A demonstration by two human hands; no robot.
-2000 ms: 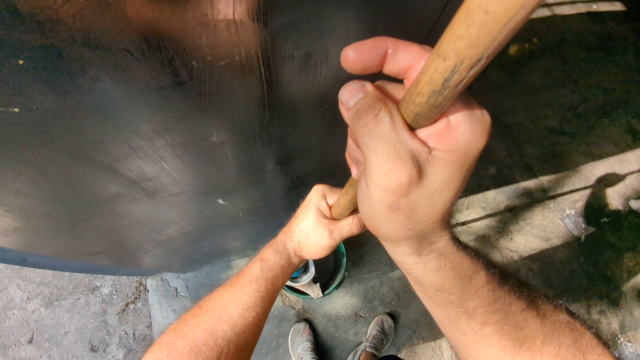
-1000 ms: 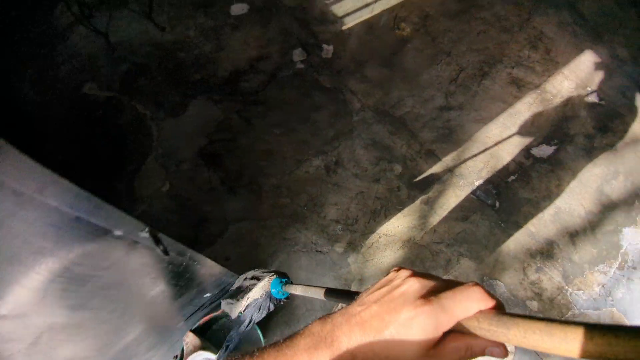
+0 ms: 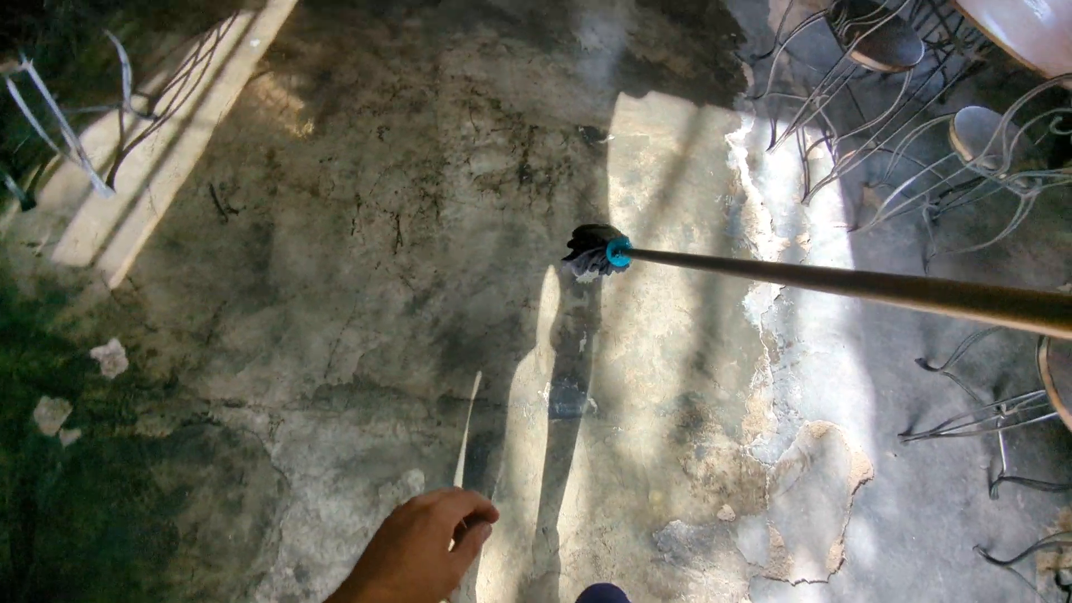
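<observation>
In the head view, a string mop with dark grey strands [image 3: 593, 249] and a blue collar is at the middle, over the concrete floor; whether it touches the floor is unclear. Its long handle [image 3: 854, 283] runs right and leaves the view at the right edge. My left hand [image 3: 427, 540] enters at the bottom, left of centre, loosely curled with a gap between thumb and fingers and nothing visible in it. It is apart from the mop. My right hand is out of view.
Wrought metal chairs with round seats [image 3: 988, 138] stand at the upper right, near a round tabletop [image 3: 1026, 29]. More metal legs [image 3: 1001, 419] show at the right, and others [image 3: 63, 117] at the upper left. The concrete floor [image 3: 335, 276] is cracked and patchy.
The view has swung widely. A second ago my left hand held the mop's handle; now it is off it. The mop head, earlier beside the bucket, is out over the floor.
</observation>
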